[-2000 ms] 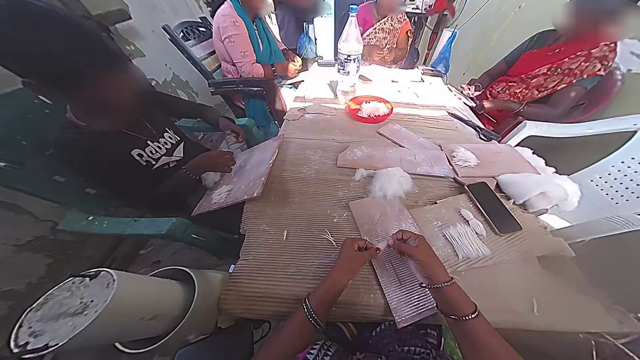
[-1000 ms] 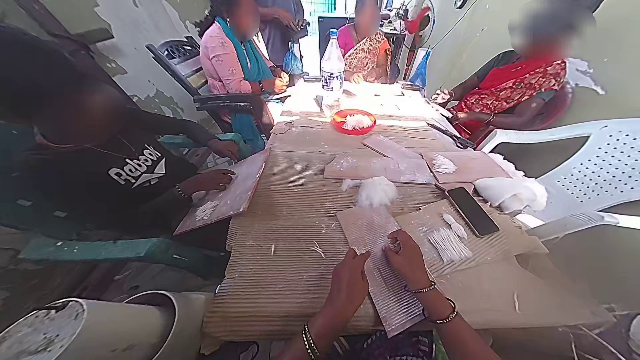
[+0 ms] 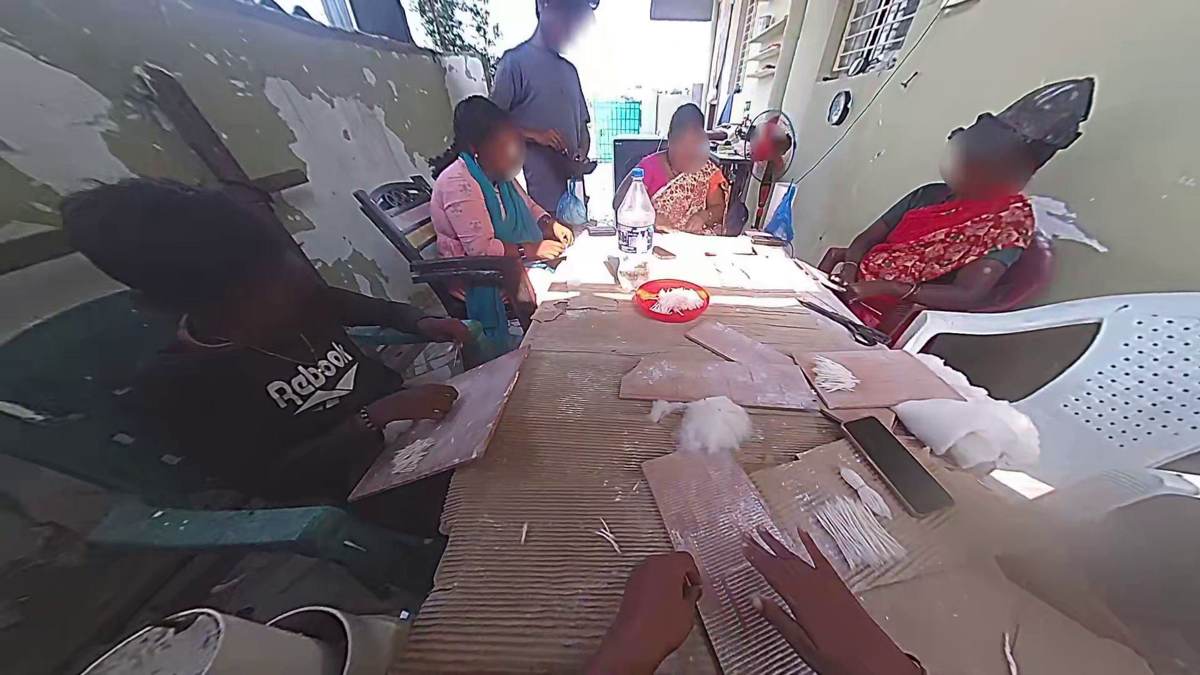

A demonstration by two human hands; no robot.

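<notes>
A narrow board dusted with white powder (image 3: 708, 511) lies in front of me on the corrugated cardboard (image 3: 534, 469). My right hand (image 3: 811, 591) rests on the board with its fingers spread. Curled at the board's left edge is my left hand (image 3: 661, 595); whether anything is inside its fingers cannot be seen. Beyond the board sits a tuft of white cotton (image 3: 714, 425). To the right, a bundle of thin white cotton wicks (image 3: 858, 532) lies on a cardboard piece beside a smartphone (image 3: 897, 464). A few loose wicks (image 3: 607, 536) lie left of my left hand.
A person at left works on a tilted board (image 3: 469, 412). Farther off are a red bowl of wicks (image 3: 672, 300), a plastic bottle (image 3: 636, 230), scissors (image 3: 848, 323) and more boards (image 3: 717, 382). Other people sit around the table. A white chair (image 3: 1125, 375) and cotton (image 3: 970, 431) are at right, buckets (image 3: 216, 647) lower left.
My hands were close together over the board; now they are apart, and the right one has spread its fingers flat on it. The view has tilted up.
</notes>
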